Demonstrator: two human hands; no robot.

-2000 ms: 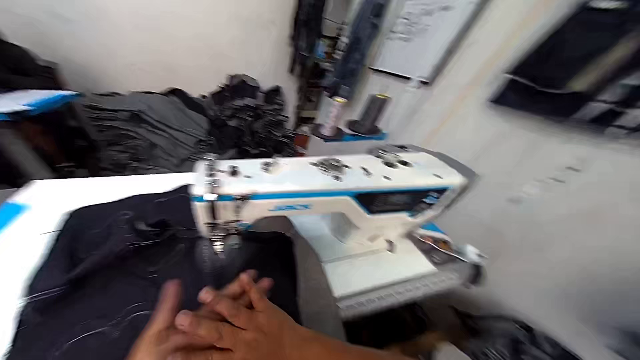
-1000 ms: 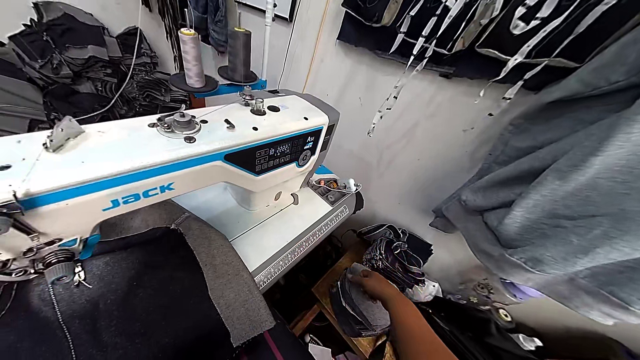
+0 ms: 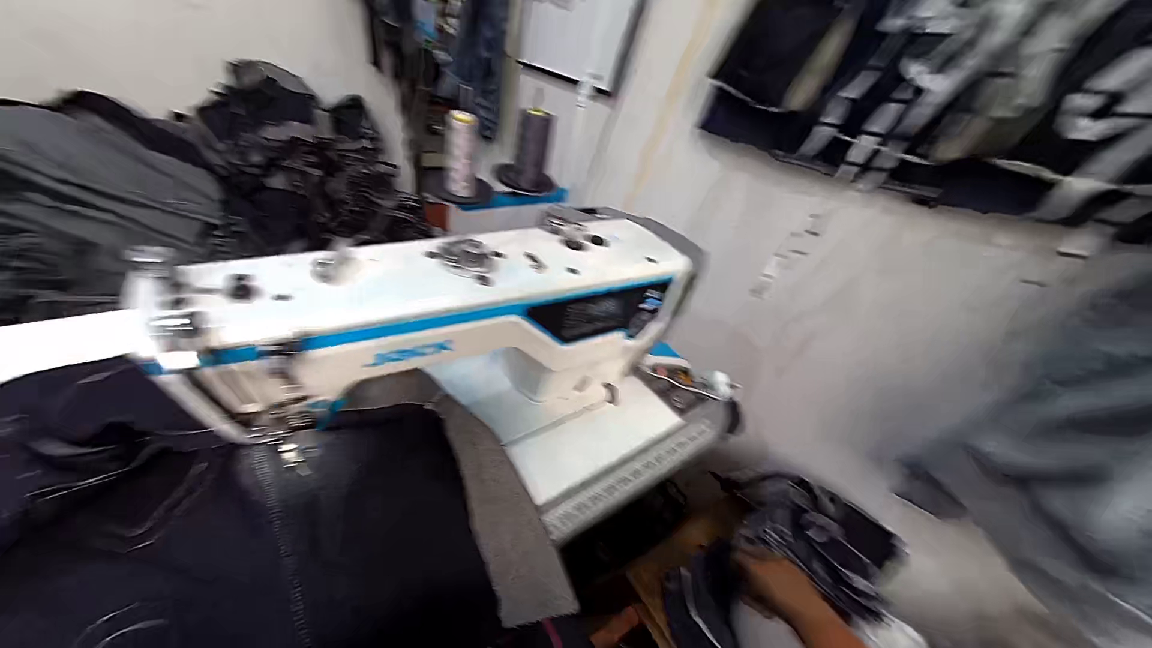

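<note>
My right hand (image 3: 781,589), blurred, is at the lower right among bundled dark fabric pieces (image 3: 823,531); its fingertips are too unclear to show a grip. My left hand is out of view. A white and blue Jack sewing machine (image 3: 423,297) spans the middle. Under its needle and presser foot (image 3: 292,450) lies a dark fabric garment (image 3: 378,522) with a line of stitching and a grey strip (image 3: 513,522) along its right edge.
Two thread cones, one pale (image 3: 462,153) and one dark (image 3: 535,148), stand behind the machine. Dark fabric is heaped (image 3: 288,162) at the back left. Garments hang on the right wall (image 3: 900,108), and grey cloth (image 3: 1071,432) hangs at the right edge.
Two seconds ago both hands were together on the dark fabric near the needle. One second ago my right hand was at the fabric bundle, where it remains. The view has shifted.
</note>
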